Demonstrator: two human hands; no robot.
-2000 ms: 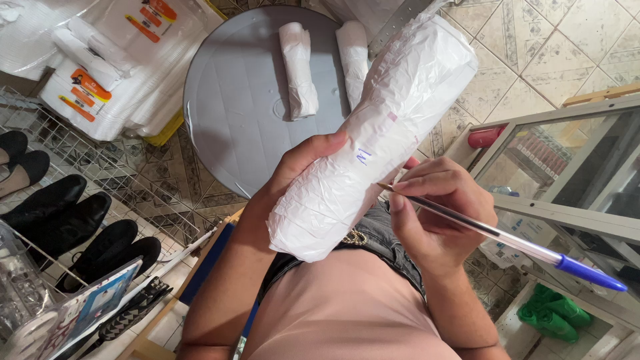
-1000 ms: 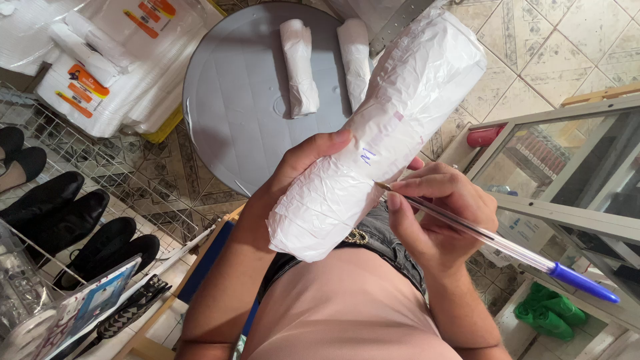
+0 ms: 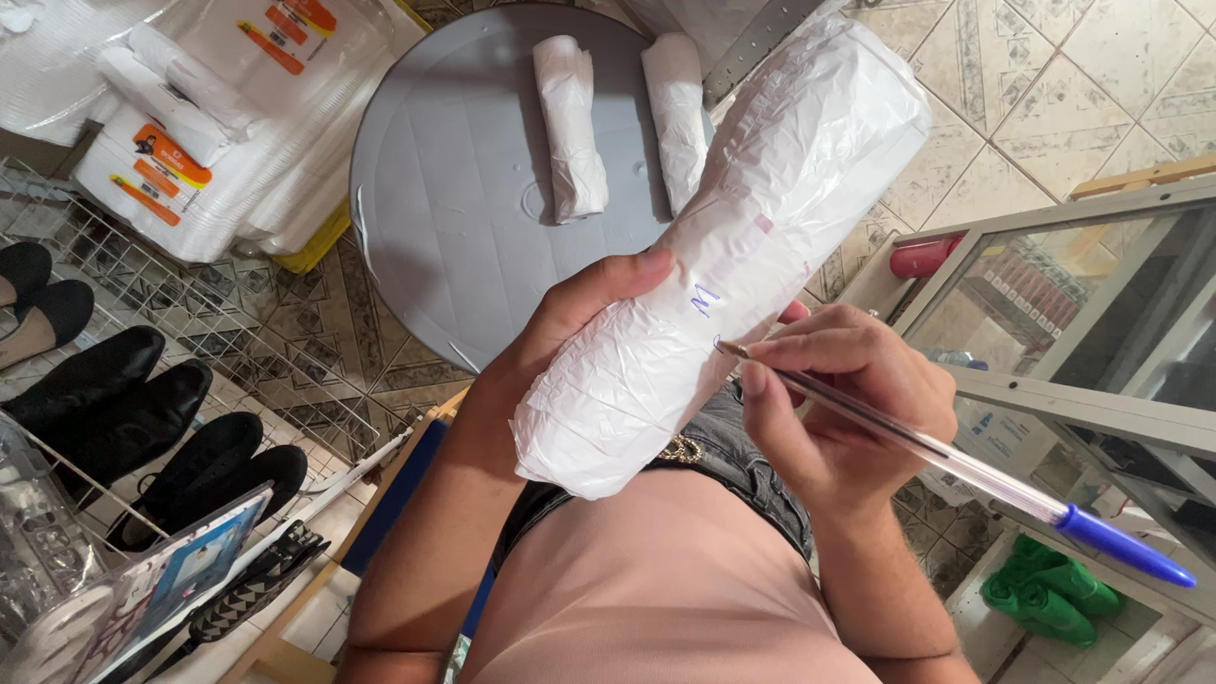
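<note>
A large roll of white plastic bags (image 3: 750, 218), narrowed at its middle, lies slantwise across my left hand (image 3: 589, 304), whose thumb rests on its near side; the other fingers are mostly hidden beneath. Blue pen marks show on the plastic. My right hand (image 3: 845, 408) grips a clear ballpoint pen (image 3: 912, 442) with a blue end cap, its tip touching the roll just below the marks. Beyond my hands, a smaller white roll (image 3: 572, 133) and another white roll (image 3: 676, 119) lie on a round grey tabletop (image 3: 437, 228).
Wrapped white foam trays (image 3: 190, 190) are stacked at the upper left. Black shoes (image 3: 95, 380) stand by a wire rack (image 3: 285, 370) on the left. A glass-fronted cabinet (image 3: 1045, 304) stands at right, with a green rolled item (image 3: 1050, 589) below it.
A small new blue stroke shows at the pen tip, below the earlier marks. My right hand has shifted slightly with the pen, and my left hand still holds the roll.
</note>
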